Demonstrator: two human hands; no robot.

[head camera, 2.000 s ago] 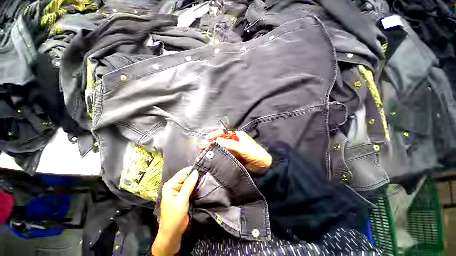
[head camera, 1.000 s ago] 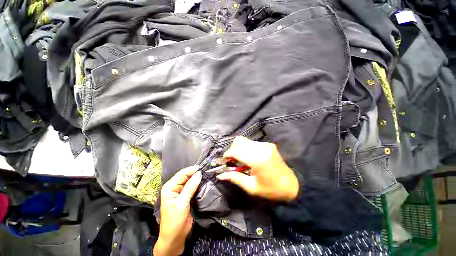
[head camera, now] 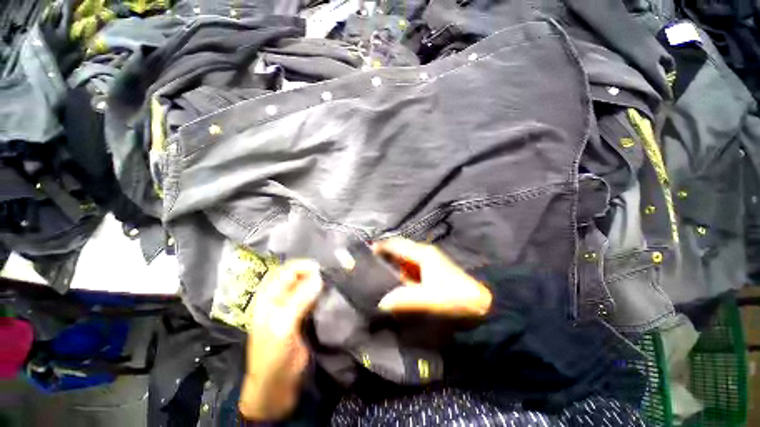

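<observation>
A washed black-grey denim jacket (head camera: 467, 125) is spread over the front of the table, with a row of metal buttons along its upper edge. A cuff (head camera: 360, 271), blurred, is between my hands. My right hand (head camera: 437, 279) grips its right side; a bit of red of the thread snips (head camera: 410, 268) shows between the fingers. My left hand (head camera: 279, 334), blurred, is at the left of the cuff with fingers bent on the cloth; the fingertips' contact is unclear. A yellow print (head camera: 237, 288) shows left of my left hand.
More dark jackets (head camera: 200, 58) are heaped behind and on both sides. The white table top (head camera: 125, 258) shows at the left. A green plastic crate (head camera: 718, 367) stands at the lower right, blue items (head camera: 87, 346) at the lower left. My patterned lap (head camera: 467, 410) is below.
The snips were held out at the cuff a second ago; now only red shows in my right hand. The cuff has been turned and spread between my hands, and my left hand has shifted slightly left.
</observation>
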